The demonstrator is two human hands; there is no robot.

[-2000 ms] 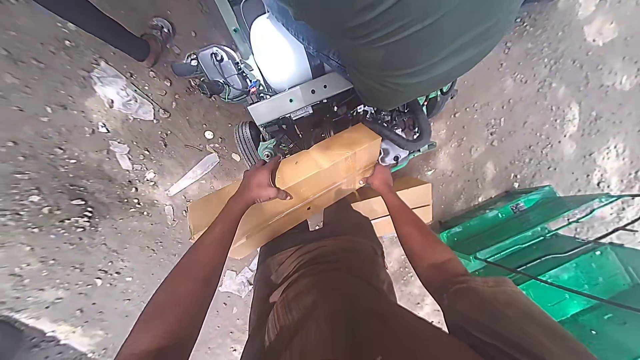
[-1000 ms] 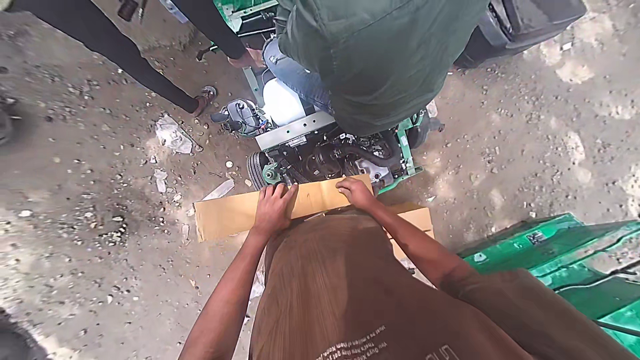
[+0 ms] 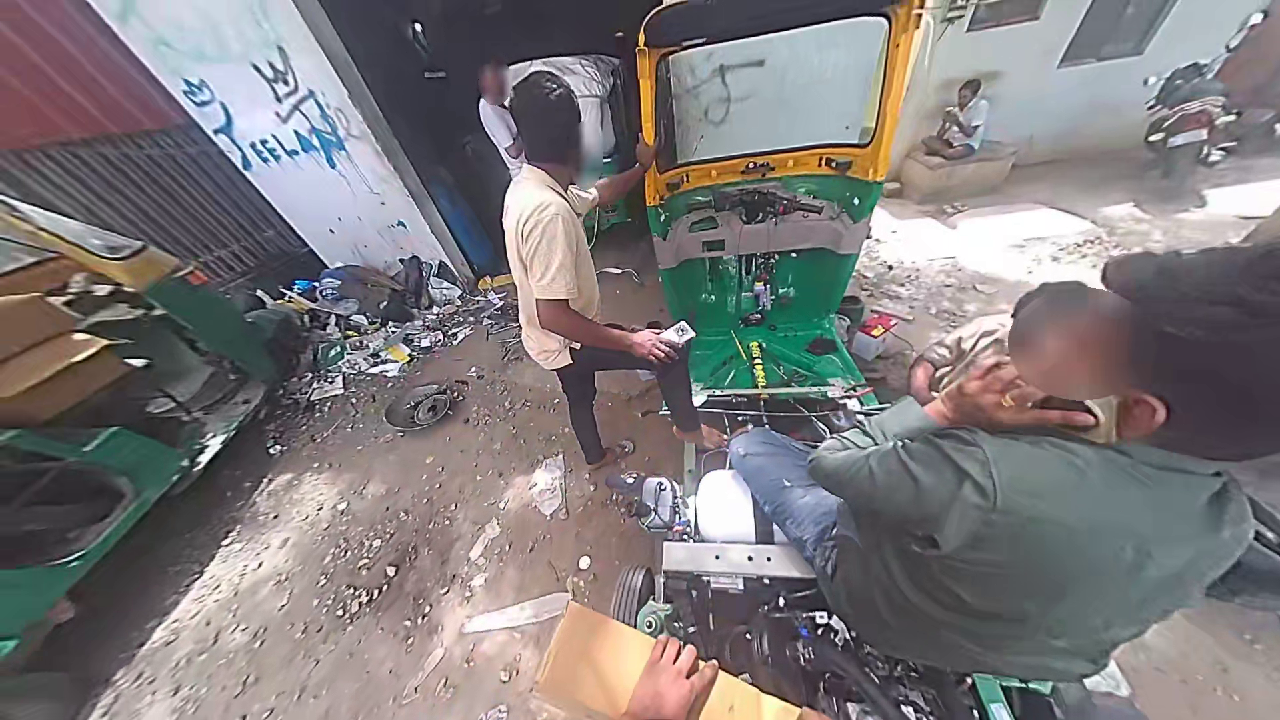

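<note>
A long brown cardboard box (image 3: 600, 665) lies across the bottom edge of the view, just below the rear of a stripped auto rickshaw chassis. My left hand (image 3: 672, 682) rests on it with the fingers over its top. Of my right hand, only what may be a fingertip shows at the bottom edge, by the box's right part. Beyond the box are the dark engine parts (image 3: 750, 630), a metal crossbar (image 3: 735, 560), a white tank (image 3: 728, 508) and a wheel (image 3: 632, 594).
A person in a green shirt (image 3: 1030, 540) sits on the chassis at right. Another person (image 3: 550, 250) stands beside the green and yellow cab (image 3: 760, 250). A loose wheel (image 3: 420, 407) and scrap lie on the ground; a green vehicle body (image 3: 110, 500) stands at left.
The view has swung up strongly, bringing the cab and the street into sight. My left hand is still on the box; my right hand has nearly left the view.
</note>
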